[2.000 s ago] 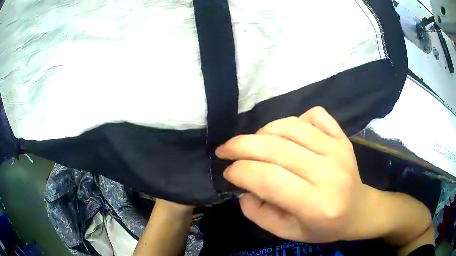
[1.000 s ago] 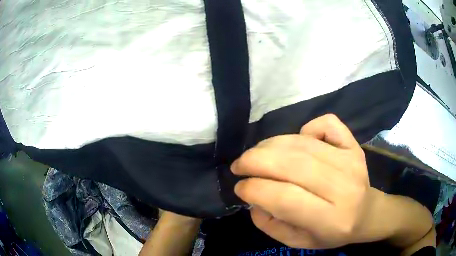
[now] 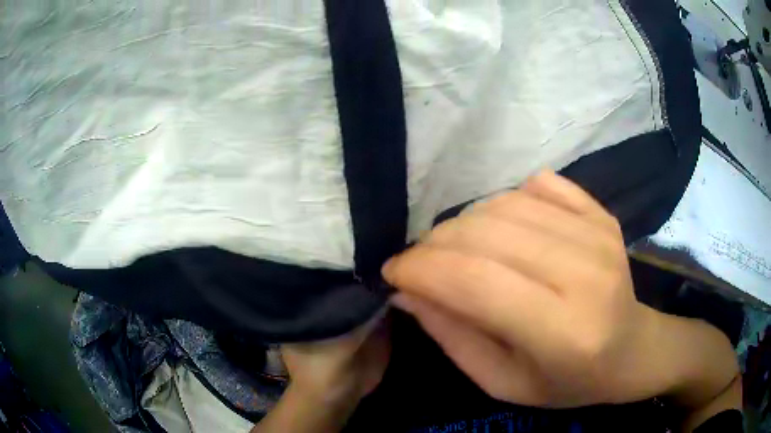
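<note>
The pale lining (image 3: 237, 144) of the garment fills most of the view, with a black strip (image 3: 370, 127) running down across it. A wide black facing (image 3: 245, 292) borders the lower edge and curves up the right side. My right hand (image 3: 524, 292) pinches the facing where the strip meets it, fingertips together. My left hand (image 3: 338, 364) is under the facing's lower edge, its fingers hidden behind the cloth, close to my right fingertips.
Patterned grey-blue cloth (image 3: 194, 355) hangs below at the left. The white table (image 3: 719, 216) with its worn brown edge and ruler marks is at the right. Part of the sewing machine (image 3: 758, 34) shows at the upper right.
The facing's lower edge has been drawn up at the strip's end. My left hand has come further into view under it, and my right fingers have closed in around the fold.
</note>
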